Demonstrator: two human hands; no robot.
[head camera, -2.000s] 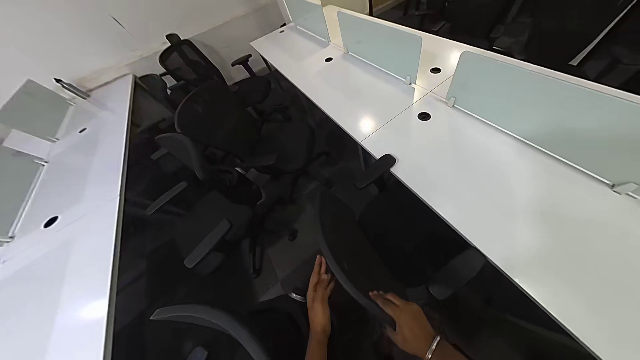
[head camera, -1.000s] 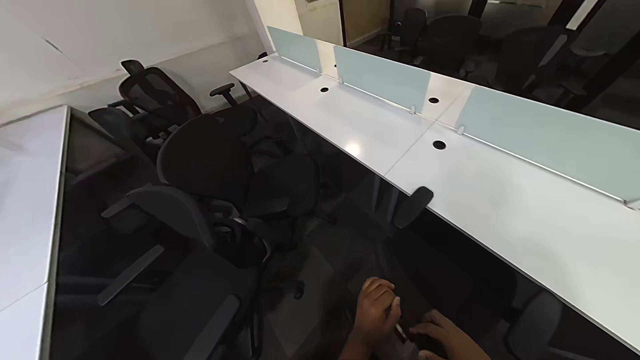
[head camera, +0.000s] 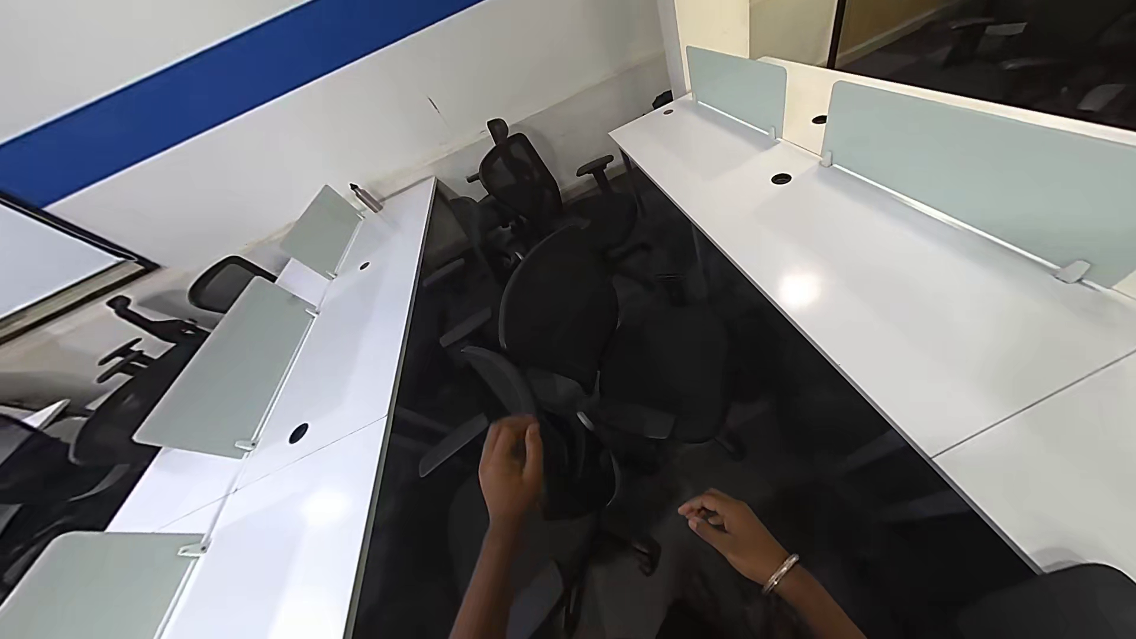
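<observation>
My left hand (head camera: 512, 470) is raised with curled fingers in front of a black office chair's backrest (head camera: 501, 377); whether it touches the chair I cannot tell. My right hand (head camera: 732, 532), with a metal bangle at its wrist, hangs over the dark floor with loosely bent fingers and nothing visible in it. Beyond both hands stands another black chair, its rounded backrest (head camera: 561, 306) and seat (head camera: 666, 373) facing right. Farther back is a mesh-backed chair (head camera: 519, 177) with a headrest.
A long white desk (head camera: 887, 355) with frosted dividers (head camera: 976, 177) runs along the right. On the left, another white desk (head camera: 346, 390) bears similar dividers (head camera: 235, 368). A black chair back (head camera: 1056, 603) is at the lower right corner. A wall (head camera: 355, 115) closes the far end.
Two seconds ago both hands were at a black chair's backrest; now they are apart and away from it. My left hand is raised by another chair. The view has swung left.
</observation>
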